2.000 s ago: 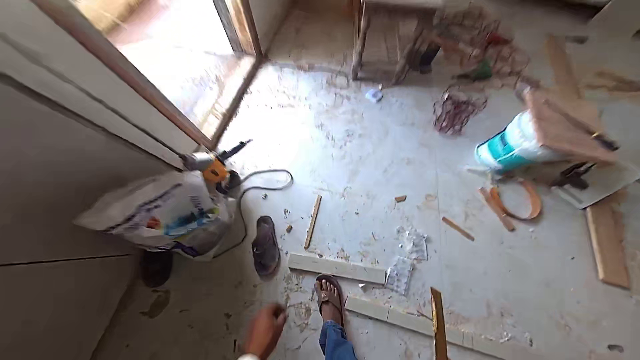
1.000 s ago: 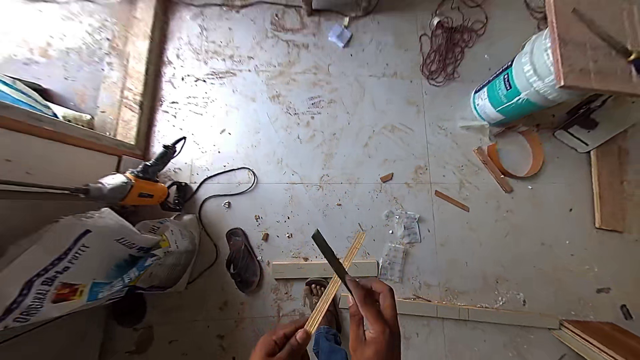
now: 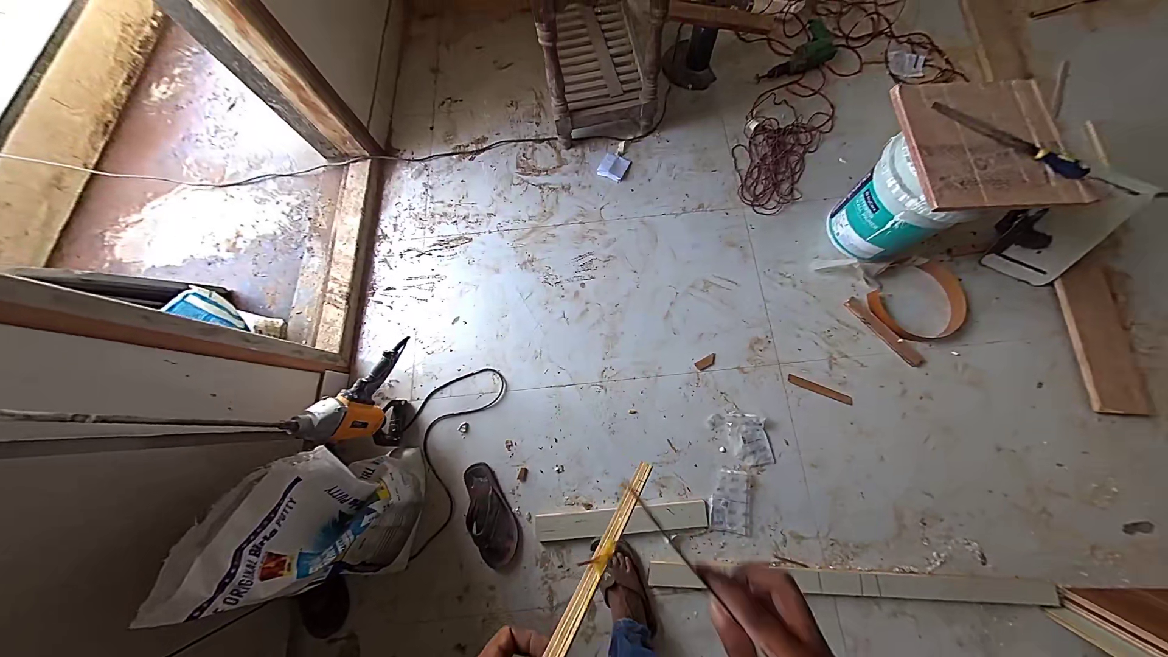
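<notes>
My left hand (image 3: 516, 641), at the bottom edge, grips a narrow wooden strip (image 3: 602, 558) that slants up and to the right. To its right, my right hand (image 3: 765, 610) is closed on a thin, dark, flat tool (image 3: 671, 540), perhaps a file or blade; it is blurred. The tool's far end meets or crosses the strip near the strip's upper end; whether they touch I cannot tell. Below them on the floor lies a short pale board (image 3: 622, 520), beside my sandalled foot (image 3: 626, 584).
An orange power drill (image 3: 351, 418) and a putty bag (image 3: 274, 538) stand at left, near a loose sandal (image 3: 491, 516). A longer pale board (image 3: 858, 583) lies at lower right. A bucket (image 3: 890, 205) carries a wooden board (image 3: 985, 146) with a handsaw (image 3: 1004, 139). Tangled cord (image 3: 776, 160) lies beyond.
Two seconds ago one empty-looking hand showed; one second ago both hands held the strip and the dark tool. The tool now slants more flatly across the strip, and my right hand is farther from it.
</notes>
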